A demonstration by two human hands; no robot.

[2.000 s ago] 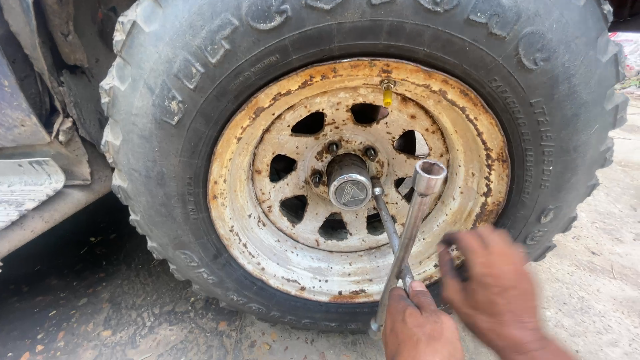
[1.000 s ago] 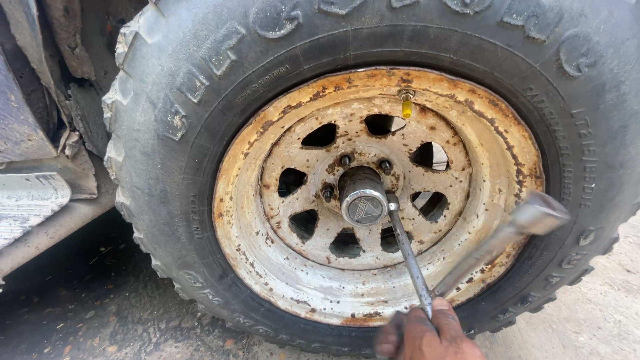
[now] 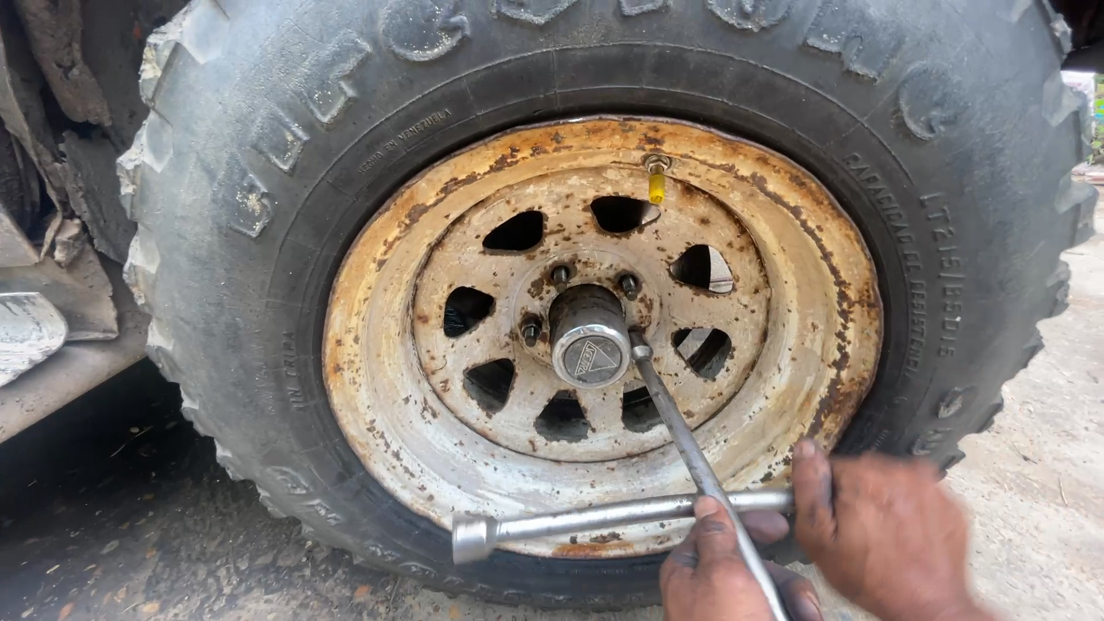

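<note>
A four-way lug wrench reaches from the rusty steel wheel rim toward me, one arm's socket end at the wheel's bolt circle, just right of the chrome-capped hub. My left hand holds the wrench near its crossing. At the right end of the cross arm is my right hand, slightly blurred, its fingers around that end. Another socket points left over the lower rim. Bare studs show above and left of the hub.
A large black off-road tire surrounds the rim. The valve stem with a yellow cap sticks out at the top. Worn vehicle bodywork is close on the left. Rough ground lies below and to the right.
The wrench's cross arm has turned; its large socket pointed up and right before and now points left. My right hand, out of view one second ago, is back at the wrench.
</note>
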